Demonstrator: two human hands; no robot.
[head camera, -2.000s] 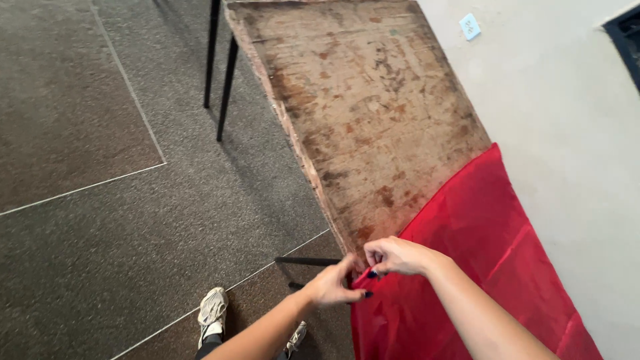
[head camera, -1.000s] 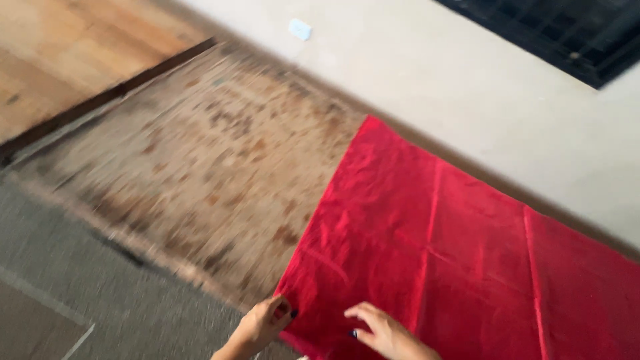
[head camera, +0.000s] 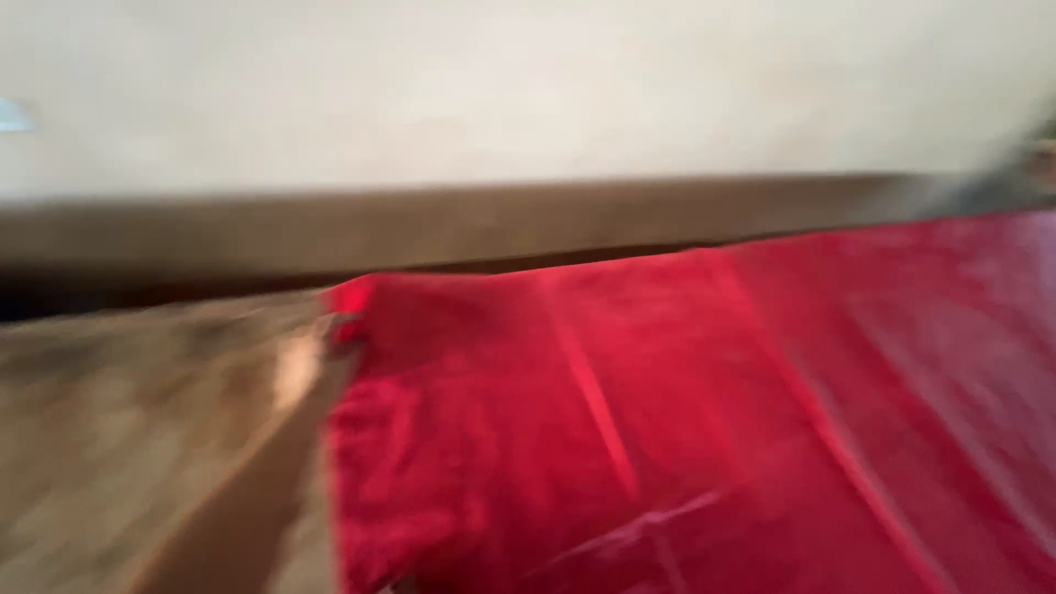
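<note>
A red cloth (head camera: 577, 396) with fold creases lies over the right part of the worn wooden tabletop (head camera: 74, 429). My left hand (head camera: 301, 363), blurred, reaches up from the bottom left to the cloth's far left corner. Its fingers appear to pinch that corner, where the fabric is bunched. The cloth's left edge runs down towards the bottom of the view, with bare wood beside it. My right hand cannot be made out; a small pale patch at the bottom edge is too slight to identify.
A pale wall (head camera: 528, 91) with a brown lower band (head camera: 495, 219) stands behind the table's far edge. A light-blue wall plate (head camera: 11, 115) shows at the far left. Something blurred and grey (head camera: 982, 194) is at the right edge.
My left hand has moved from the cloth's near corner to its far corner. My right hand has gone out of clear view. The view has swung strongly towards the wall.
</note>
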